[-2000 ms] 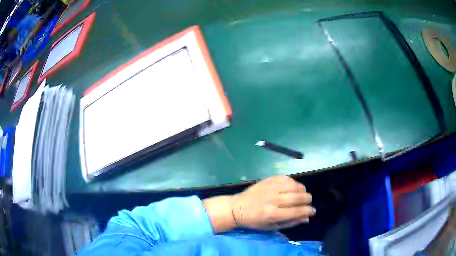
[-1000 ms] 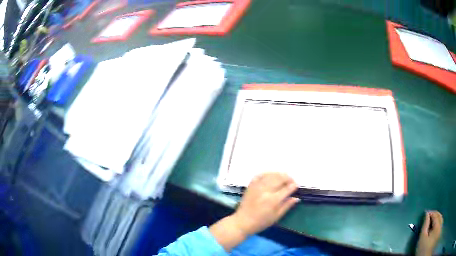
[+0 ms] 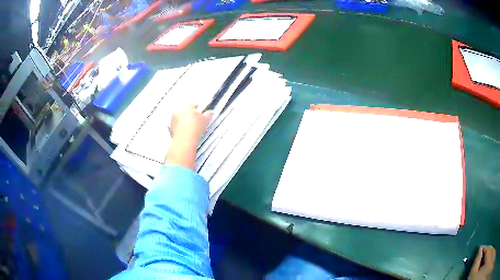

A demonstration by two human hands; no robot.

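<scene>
My left hand (image 3: 188, 128) is on top of the fanned stack of white sheets and frames (image 3: 241, 128) at left. A thin dark bezel frame outline (image 3: 156, 108) shows on the top sheet around the hand. Whether the fingers grip the frame or only rest on it cannot be told. A plain white sheet pile (image 3: 370, 169) lies on a red-orange board (image 3: 384, 112) at centre right, with no frame outline on it. My right hand (image 3: 482, 264) is at the lower right, small and cut off, with curled fingers; what it holds cannot be told.
Red-orange boards with pale panels lie along the far side (image 3: 263, 33), at far left (image 3: 180, 35) and at the right edge (image 3: 478, 71). A blue bin (image 3: 119, 87) stands beyond the stack. The green bench's near edge runs below the white pile.
The view has shifted left. My left hand has moved from the board's near edge onto the stack. The frame outline is gone from the board, and one shows on the stack.
</scene>
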